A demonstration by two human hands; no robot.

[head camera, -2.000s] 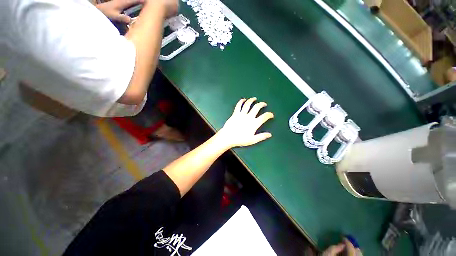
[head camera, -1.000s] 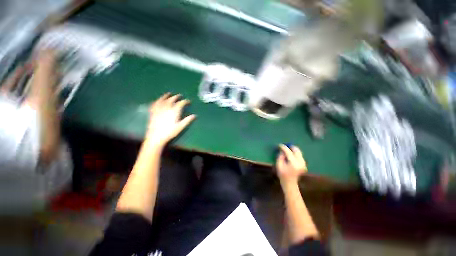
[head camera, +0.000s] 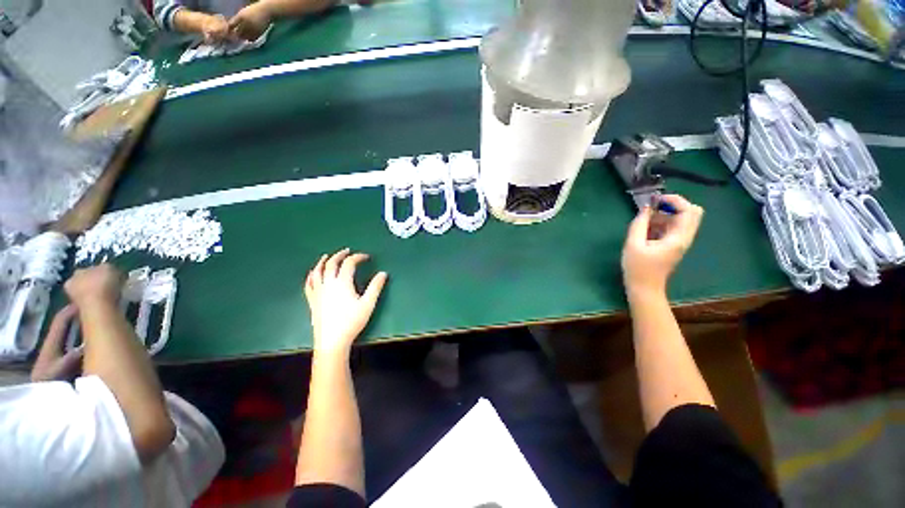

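Observation:
My left hand [head camera: 342, 301] rests on the green bench top [head camera: 476, 288] with its fingers apart, holding nothing. My right hand [head camera: 658, 245] is closed on a small blue item [head camera: 668, 207], mostly hidden by the fingers, just in front of a dark metal stand [head camera: 640, 159]. A black cord [head camera: 700, 179] leaves the stand to the right. Three white loop-shaped units [head camera: 434, 205] lie side by side, discs at the far end, left of the fume extraction hood [head camera: 544, 159].
Bundled white loops [head camera: 819, 193] lie in a pile at the right. At the left, a person in a white sleeve [head camera: 74, 437] handles white units near scattered small white parts [head camera: 154, 230]. Another person's hands [head camera: 233, 28] work across the bench. A brown box [head camera: 685, 387] stands below the bench.
The view has swung right and steadied. My right hand, with the blue item, has moved forward from the bench's front edge to the stand. My left hand stays spread on the bench.

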